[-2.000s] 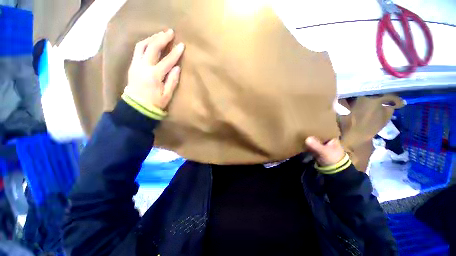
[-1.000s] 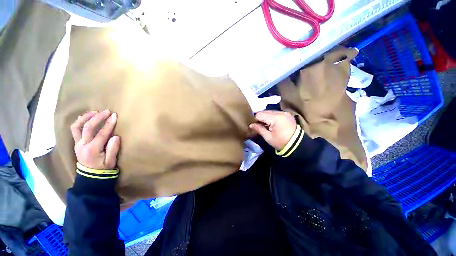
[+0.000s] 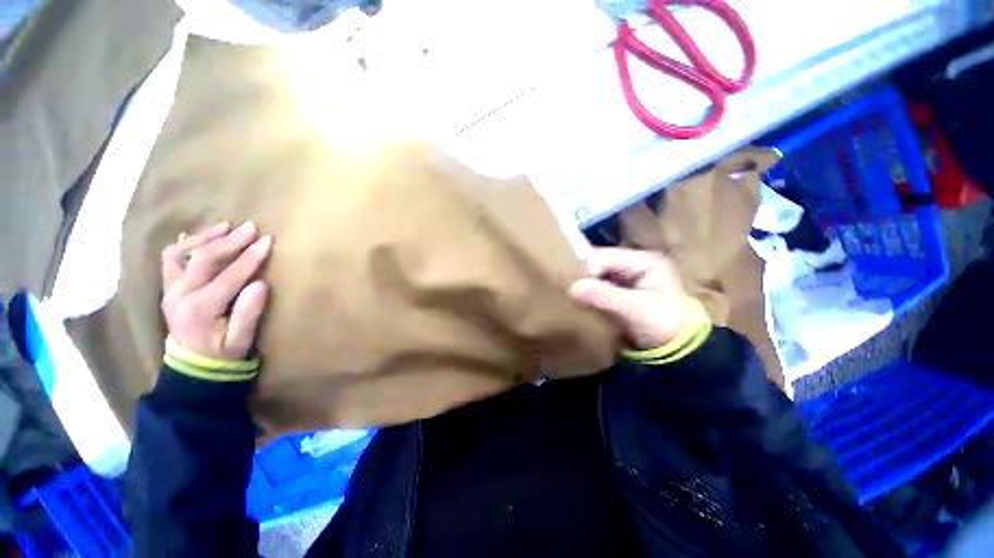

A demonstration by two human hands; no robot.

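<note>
A tan garment panel [image 3: 360, 294] lies over the front of the white machine table and hangs over its edge towards my lap. My left hand [image 3: 215, 289] rests on the panel's left part with fingers slightly bent, holding nothing. My right hand [image 3: 638, 296] pinches the panel's right edge between thumb and fingers. The sewing machine head [image 3: 300, 11] is cut off at the top edge, and glare hides its needle area. Red-handled scissors [image 3: 698, 76] lie on the table beyond my right hand.
More tan cloth [image 3: 55, 120] lies at the far left. Another tan piece [image 3: 708, 234] hangs right of my right hand. A blue crate [image 3: 888, 207] holding white and dark pieces stands at the right. More blue crates [image 3: 905, 420] are lower right and lower left. A ruler strip [image 3: 807, 71] runs along the table edge.
My right hand has moved right and slightly down with the panel's edge, which is now drawn out further. My left hand has barely moved. The view has shifted a little.
</note>
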